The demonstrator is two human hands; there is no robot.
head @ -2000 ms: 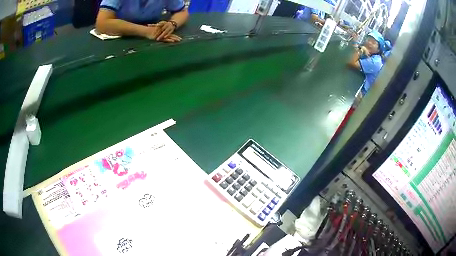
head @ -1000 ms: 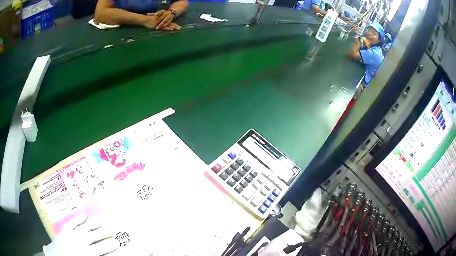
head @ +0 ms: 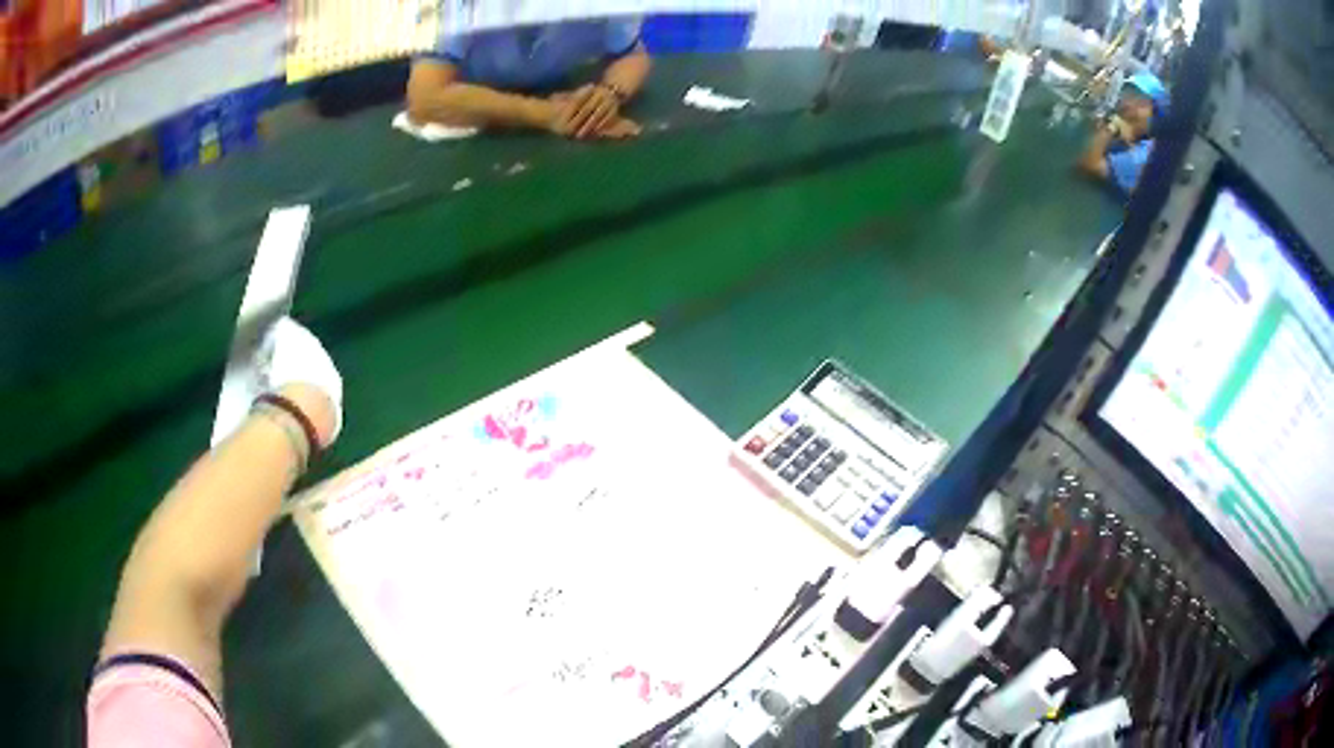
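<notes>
My left hand point(head: 304, 377), in a white glove with bracelets at the wrist, reaches from the lower left to the long white bar point(head: 274, 271) on the green belt. It covers the middle of the bar, and its fingers are blurred and partly hidden. The small white adapter on the bar is not distinctly visible. Several white adapters point(head: 958, 634) with black cords stand in white socket strips at the lower right. My right hand is out of the picture.
A printed sheet point(head: 483, 585) and a calculator point(head: 841, 455) lie on the green belt point(head: 732, 249). A monitor point(head: 1244, 395) and red and black leads point(head: 1112, 585) are at the right. A person's hands point(head: 591, 111) rest across the belt; another person point(head: 1129, 139) sits further right.
My left hand has moved up and left from the sheet onto the white bar, over where the adapter was. The view has shifted, bringing the adapters in the socket strips into the picture.
</notes>
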